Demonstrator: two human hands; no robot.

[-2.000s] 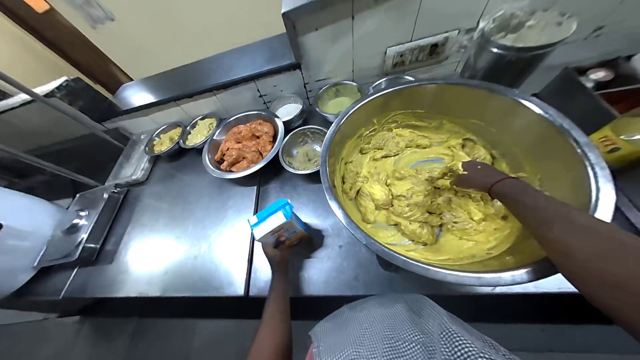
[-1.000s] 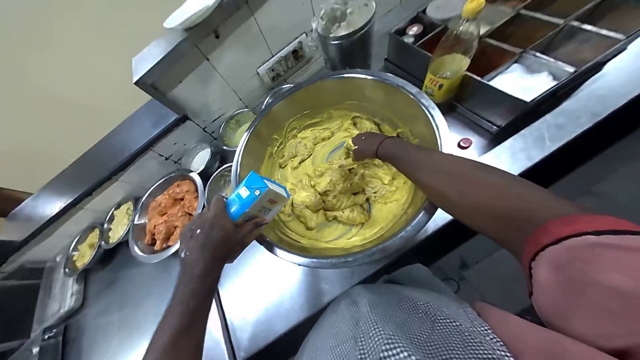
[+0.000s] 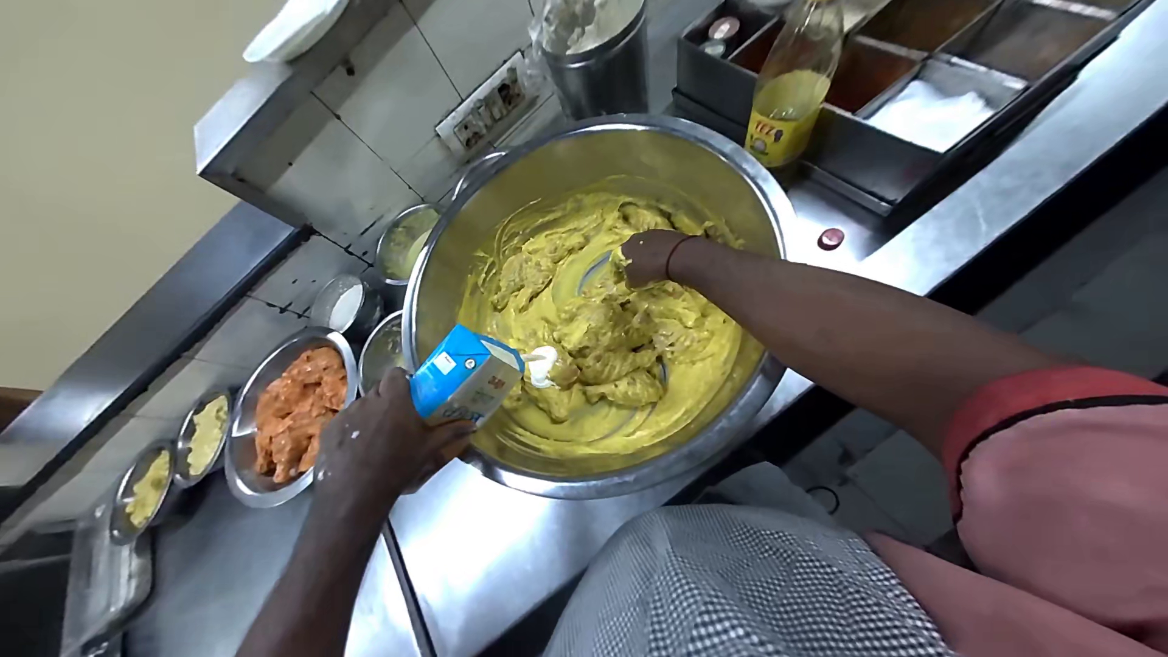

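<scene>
My left hand (image 3: 388, 433) grips a blue and white carton (image 3: 465, 376), tilted over the near left rim of a large steel bowl (image 3: 630, 484). A white liquid (image 3: 541, 365) comes from the carton's corner onto a yellow, marinade-coated mass of pieces (image 3: 620, 338), which look like meat. My right hand (image 3: 652, 258) is in the bowl at the upper right of this mass. Its fingertips are sunk in the yellow mix, so whether they hold a piece is hidden.
Left of the large bowl stand a steel bowl of orange-coated pieces (image 3: 299, 415) and several small bowls. Behind it are a steel canister (image 3: 598, 73) and a wall socket panel (image 3: 484, 105). A bottle of yellowish liquid (image 3: 792, 100), a divided spice tray (image 3: 858, 155) and a red cap (image 3: 830, 239) are to the right.
My left hand has brought the carton from over the counter to above the large bowl, and white liquid now runs out. The view has swung right and tilted.
</scene>
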